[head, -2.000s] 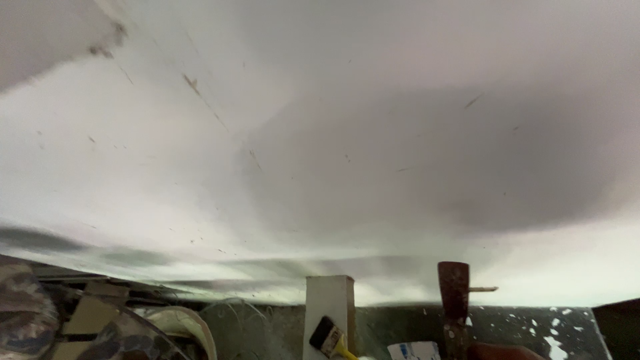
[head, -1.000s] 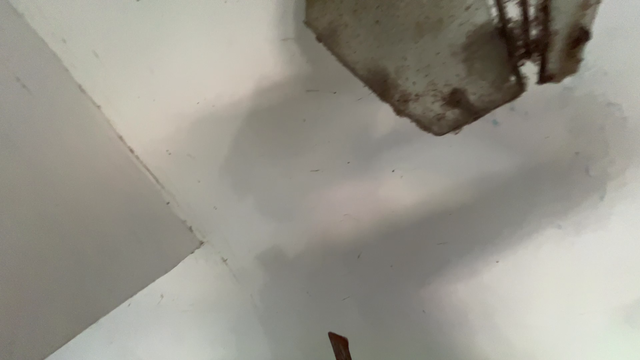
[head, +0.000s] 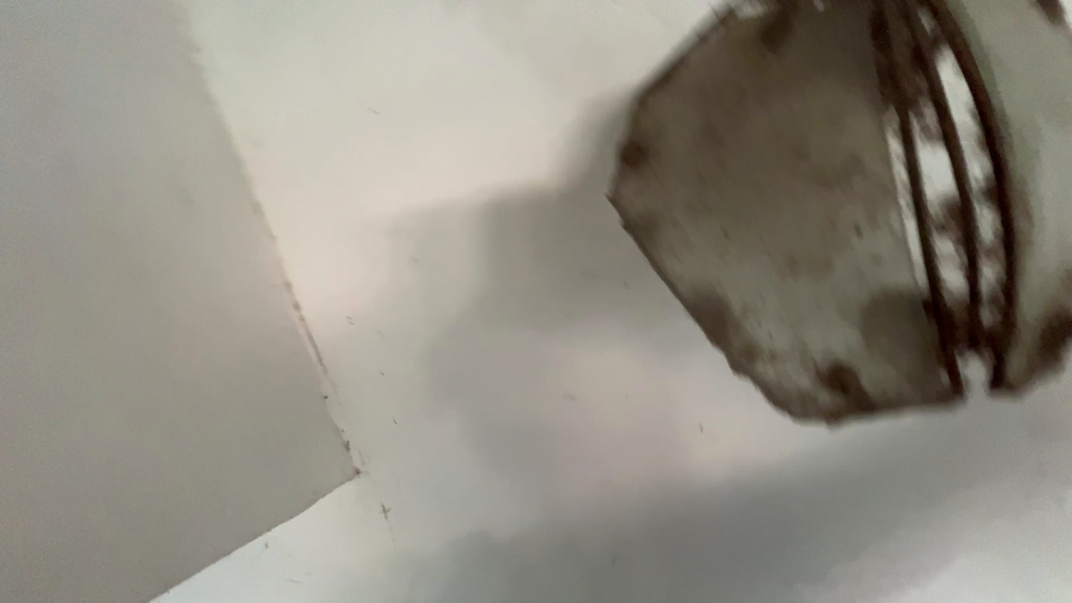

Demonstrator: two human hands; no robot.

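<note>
Neither my left hand nor my right hand shows in the head view. At the upper right is a dirty, pale angular object (head: pixel 779 226) with brown-stained edges, cut off by the frame. Dark curved strips with narrow gaps (head: pixel 955 193) run down its right part. What it is cannot be told, and the picture is blurred there. Behind it lies a smooth whitish surface (head: pixel 352 159), marked by small specks and scratches.
A greyer flat panel or surface (head: pixel 142 276) fills the left side, its edge running down to a corner at the lower middle-left. Soft shadows (head: pixel 536 243) fall across the whitish surface.
The view has swung far from the paintbrush and brown-handled tool seen at the bottom two seconds ago. The stained angular object now fills more of the right side than one second ago.
</note>
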